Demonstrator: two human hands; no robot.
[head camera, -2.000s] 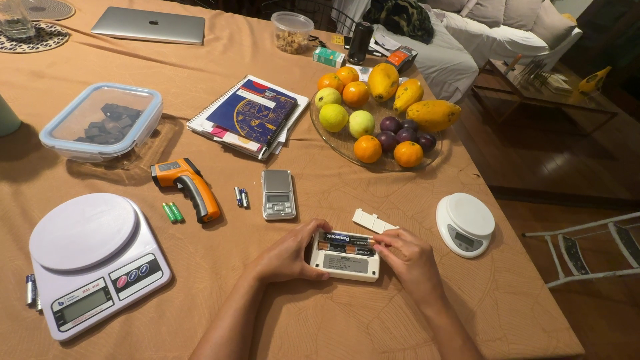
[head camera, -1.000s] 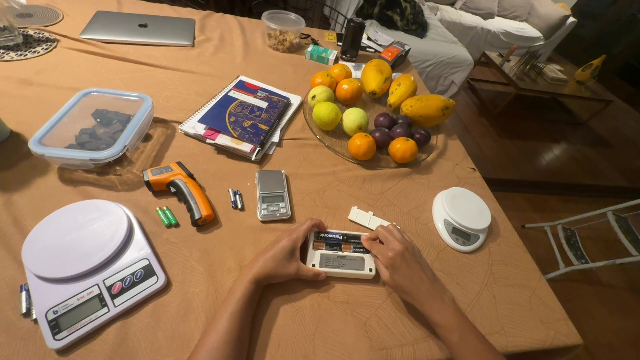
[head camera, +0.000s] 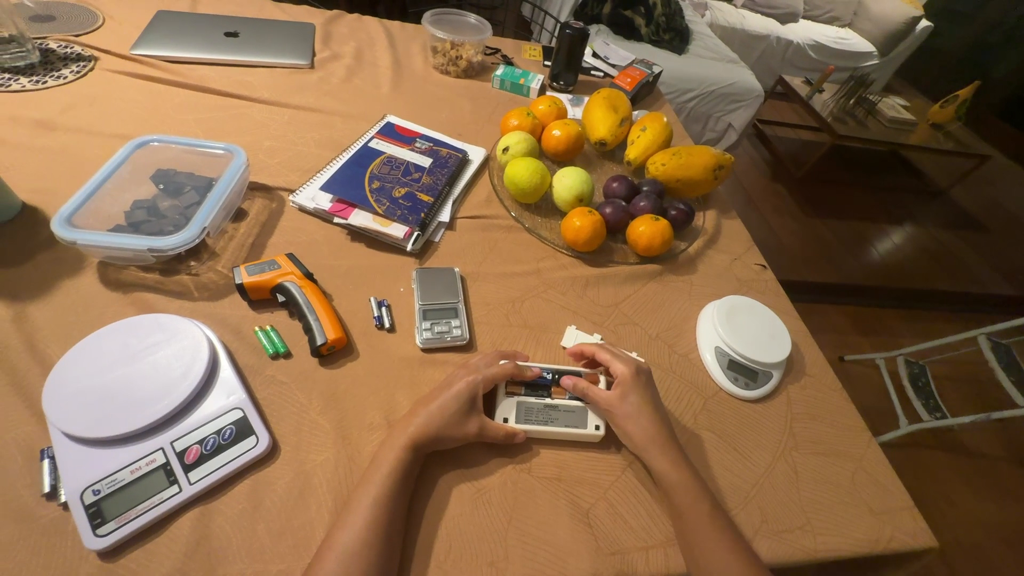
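A white Omron device (head camera: 552, 416) lies back up on the tablecloth, its battery compartment uncovered. My left hand (head camera: 472, 396) grips its left end, with the thumb at the lower edge and a finger over the top left corner. Black and copper batteries (head camera: 532, 390) lie in the compartment. The fingertips of my right hand (head camera: 620, 392) touch the batteries' right end; whether they pinch one is hard to tell. Just behind the device lies a white battery cover (head camera: 582, 337), partly hidden by my right hand. A silver pocket scale (head camera: 441, 308) lies behind my left hand.
Around the device are a white kitchen scale (head camera: 128, 376), an orange infrared thermometer (head camera: 296, 300), green batteries (head camera: 272, 342), small batteries (head camera: 382, 314) and a round white scale (head camera: 744, 344). Farther back are a glass fruit plate (head camera: 512, 204), notebooks (head camera: 392, 180), a lidded container (head camera: 152, 200) and a laptop (head camera: 224, 38).
My right-hand fingers have shifted from the battery compartment's upper right edge onto the batteries' right end. My left hand keeps its hold on the device.
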